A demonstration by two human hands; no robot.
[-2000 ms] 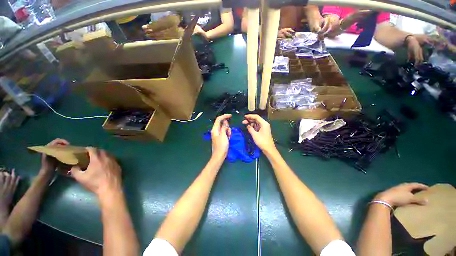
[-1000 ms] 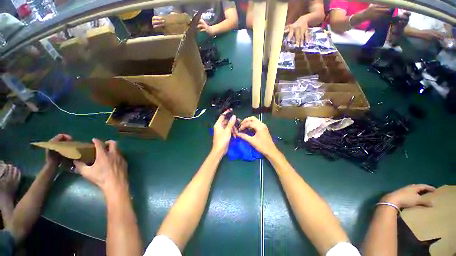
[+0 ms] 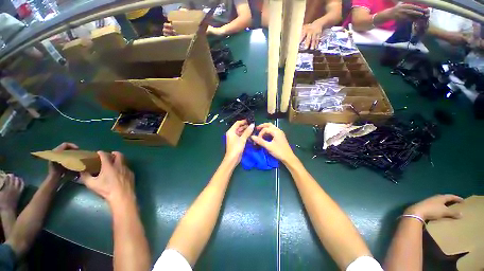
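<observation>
My left hand (image 3: 236, 139) and my right hand (image 3: 273, 143) are held close together over the crumpled blue cloth (image 3: 259, 159) at the table's centre seam. A small dark piece, probably a black cable (image 3: 253, 131), shows between the fingertips of both hands; its ends are hidden. The fingers of both hands are bent and pinch it. A small pile of black cables (image 3: 243, 106) lies just beyond my hands. A large pile of black cables (image 3: 382, 149) lies to the right, with a pale scrap (image 3: 342, 134) on it.
A large open carton (image 3: 199, 79) and a small carton of dark items (image 3: 171, 129) stand left. Pale posts (image 3: 273, 63) rise ahead, beside a divided tray (image 3: 323, 116) with clear bags. Neighbours' hands hold a brown box (image 3: 79, 160) at left and rest by brown cardboard (image 3: 459, 225) at right.
My hands were apart over the cloth and have come together, with a dark piece now between the fingertips. Across the table, a person's hand has come down onto the bags in the tray.
</observation>
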